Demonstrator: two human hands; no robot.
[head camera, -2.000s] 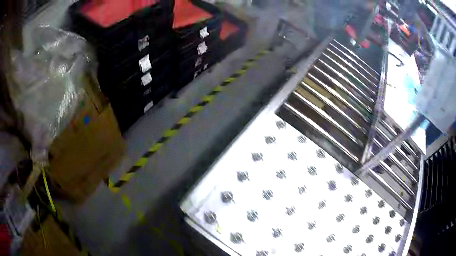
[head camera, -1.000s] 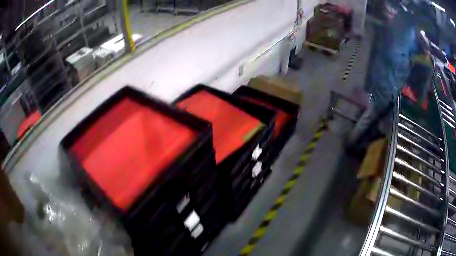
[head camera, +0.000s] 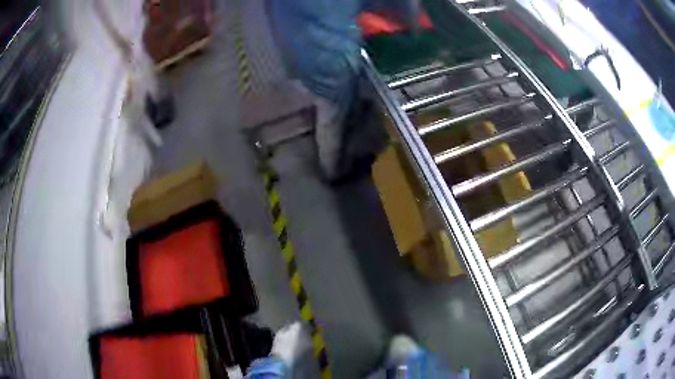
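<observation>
My left hand (head camera: 289, 342), in a white glove with a light-blue sleeve, shows small and blurred at the bottom edge, beside the stacked black bins. What appears to be my right hand (head camera: 405, 346), pale and blurred above blue cloth, is cut off at the bottom edge. The fingers of both cannot be made out, and nothing is seen held. The roller conveyor (head camera: 474, 252) of bare steel bars runs up the right side. A dark green carrier board (head camera: 444, 44) lies at its far end, with a red-orange pad (head camera: 383, 24) on it.
Black bins with red-orange lining (head camera: 183, 268) stand at lower left beside a cardboard box (head camera: 172, 194). Open cardboard (head camera: 400, 200) lies under the rollers. A person in blue (head camera: 318, 52) stands by the conveyor's far end, near a low metal frame (head camera: 285, 132). The ball transfer table (head camera: 636, 344) is lower right.
The view has swung right and down from the bins, and the conveyor and person appear nearer. My left hand and the pale shape at right have come into view.
</observation>
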